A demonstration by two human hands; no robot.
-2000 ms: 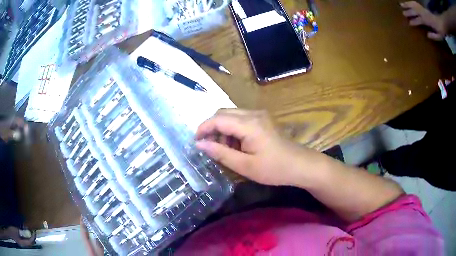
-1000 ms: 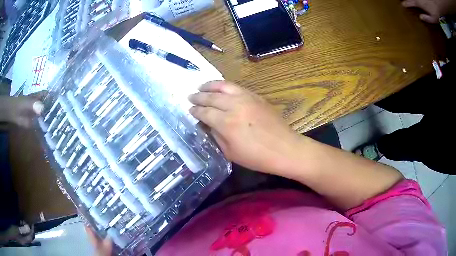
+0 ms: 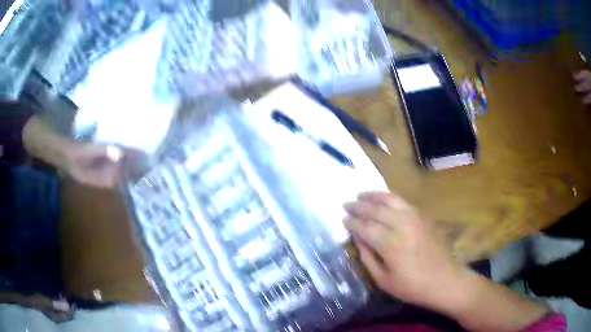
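Observation:
A clear blister tray (image 3: 249, 227) filled with rows of slim white and dark rods lies tilted in front of me, blurred by motion. My right hand (image 3: 405, 249) is at the tray's right edge, its bent fingertips over the white paper (image 3: 304, 168). The thumb is hidden, so I cannot tell whether it grips the tray. My left hand is not in view. The tray's bottom end is cut off by the picture's edge.
Another person's hand (image 3: 91, 162) is at the tray's upper left corner. Two pens (image 3: 314, 139) and a smartphone (image 3: 437, 110) with a beaded charm (image 3: 476, 94) lie beyond. Filled trays and a parts box (image 3: 343, 55) stand at the back. Something blue (image 3: 525, 23) is at upper right.
The view has shifted, so the table things appear lower and further right. The other person's hand reaches further in at the tray's corner. My left fingers, seen at the lower left before, are out of view.

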